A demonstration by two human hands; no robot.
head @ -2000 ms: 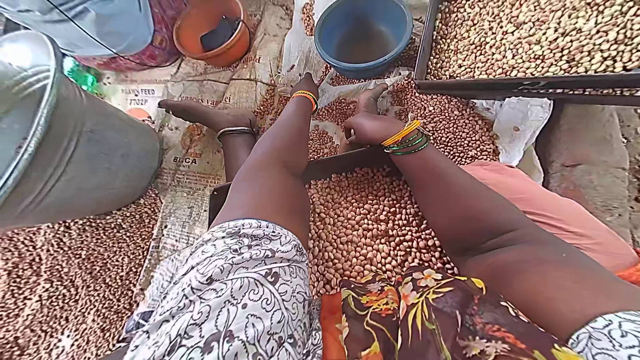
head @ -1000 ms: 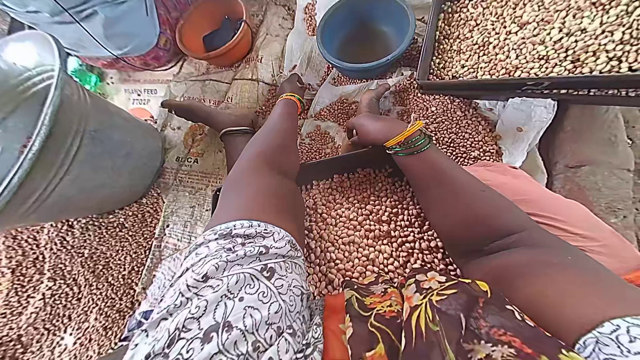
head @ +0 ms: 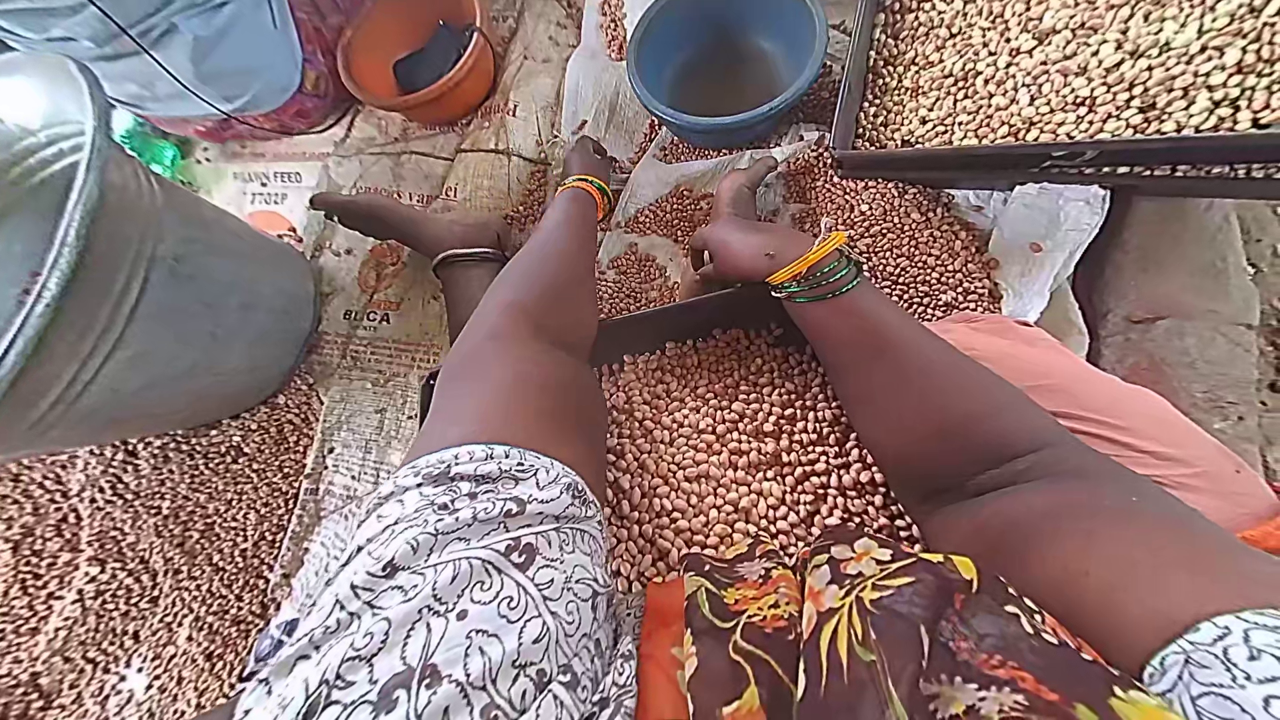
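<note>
Between my forearms lies a dark-rimmed tray filled with reddish-brown nut kernels. My left hand, with orange and green bangles at its wrist, is beyond the tray's far rim, near kernels scattered on the sacking; its fingers are mostly hidden. Just past that same rim is my right hand, with yellow and green bangles. Its digits are bent down near loose kernels, and whether it holds any cannot be seen.
A metal bucket stands at left above a kernel heap. A foot with an anklet rests on printed sacking. Beyond are an orange bowl with a dark item, a blue basin and a framed tray of paler kernels.
My left forearm and hand have shifted slightly to the left since the earliest frame, uncovering more of the tray's kernels. My right hand stays in about the same place.
</note>
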